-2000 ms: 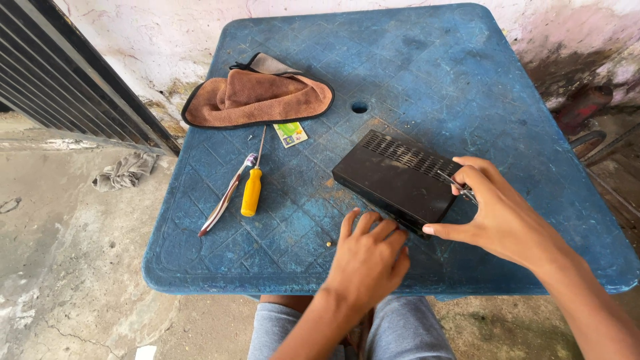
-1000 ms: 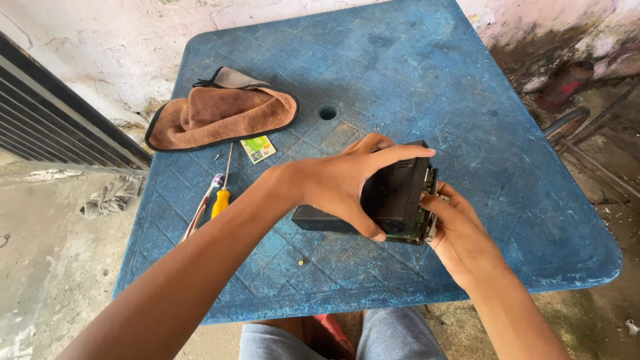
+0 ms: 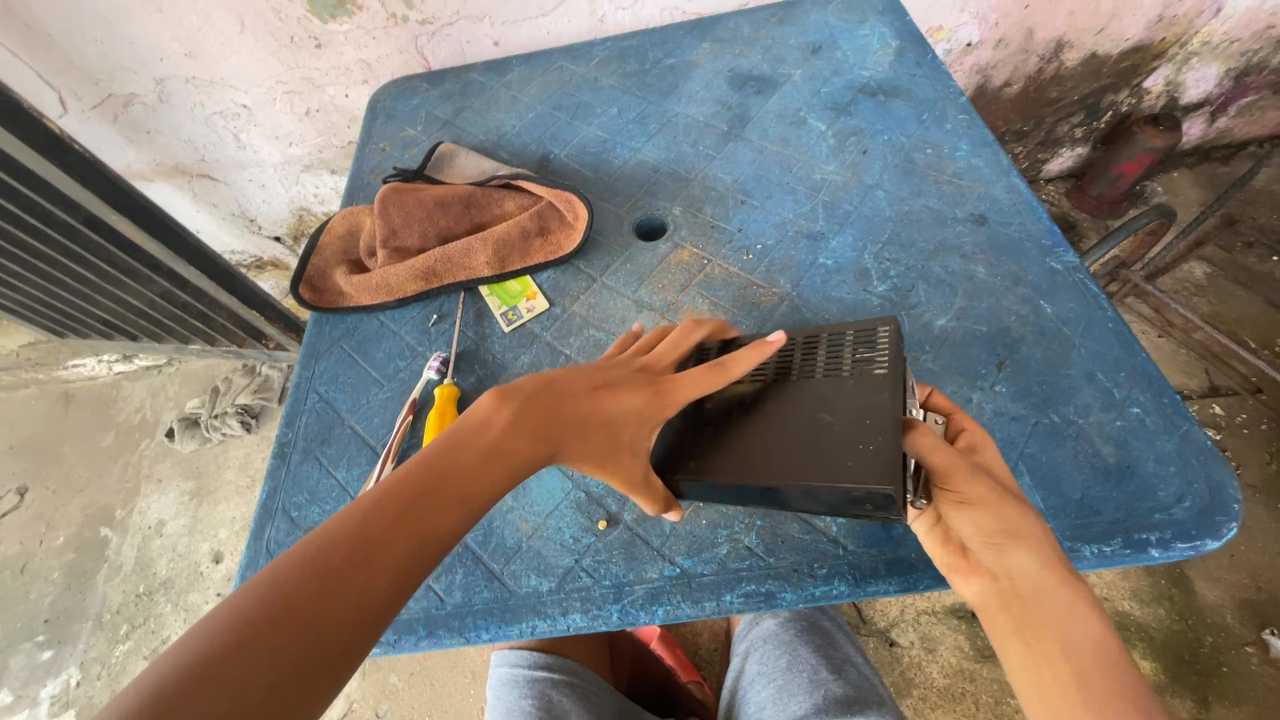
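A black vented metal case of an electronic device (image 3: 800,430) lies over the right front part of the blue plastic table (image 3: 830,140). My left hand (image 3: 630,400) spreads over its left end, thumb at the front edge and fingers across the slotted top. At the case's right end my right hand (image 3: 970,480) grips the metal connector panel (image 3: 922,450), fingers behind and thumb in front. To the left lie a yellow-handled screwdriver (image 3: 441,412) and a toothbrush (image 3: 405,420), both partly hidden by my left forearm. A small brass-coloured piece (image 3: 602,524) rests near the front edge.
A folded brown microfibre cloth (image 3: 450,235) lies at the back left, with a small green and yellow card (image 3: 515,301) by its edge. The table has a round hole (image 3: 650,229). A dark metal gate (image 3: 130,230) stands on the left, a rusty metal frame (image 3: 1180,260) on the right.
My left hand has moved from the table in front of the case onto its top. The circuit board showing at the right end one second ago is now mostly out of sight.
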